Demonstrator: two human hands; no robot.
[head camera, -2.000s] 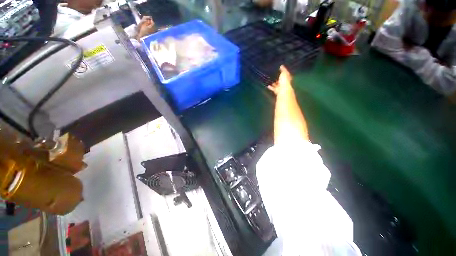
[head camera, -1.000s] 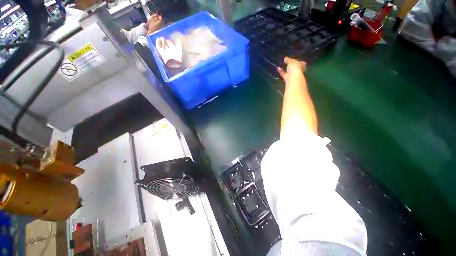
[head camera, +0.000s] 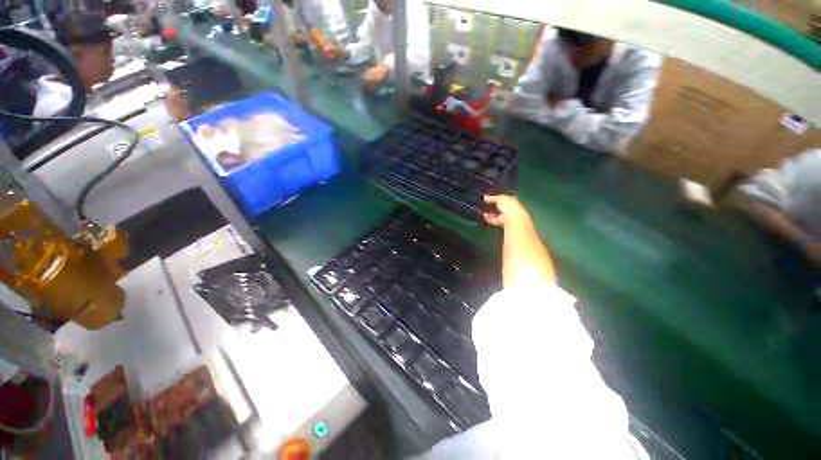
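Note:
My right hand (head camera: 504, 212), bare below a white sleeve, grips the near right corner of a black blister tray (head camera: 441, 162). This tray shows a grid of pockets and layered edges at its near side; whether it is one tray or a stack I cannot tell. A second black blister tray (head camera: 387, 301) lies nearer on the green bench, shiny, partly hidden by my sleeve. Blur hides what its pockets hold. My left hand is out of the picture.
Left are the white machine bed (head camera: 144, 305), brass-coloured press head (head camera: 76, 278), cooling fan (head camera: 241, 289), reddish-brown fixture (head camera: 184, 404), green button (head camera: 320, 429) and orange knob (head camera: 294, 449). A blue bin (head camera: 288, 175) and red basket (head camera: 468, 112) stand beyond. Several people sit around the line.
The view has swung right. My right hand, earlier reaching to the far tray, now grips its corner, and that tray is closer to the near tray. More of the near tray shows.

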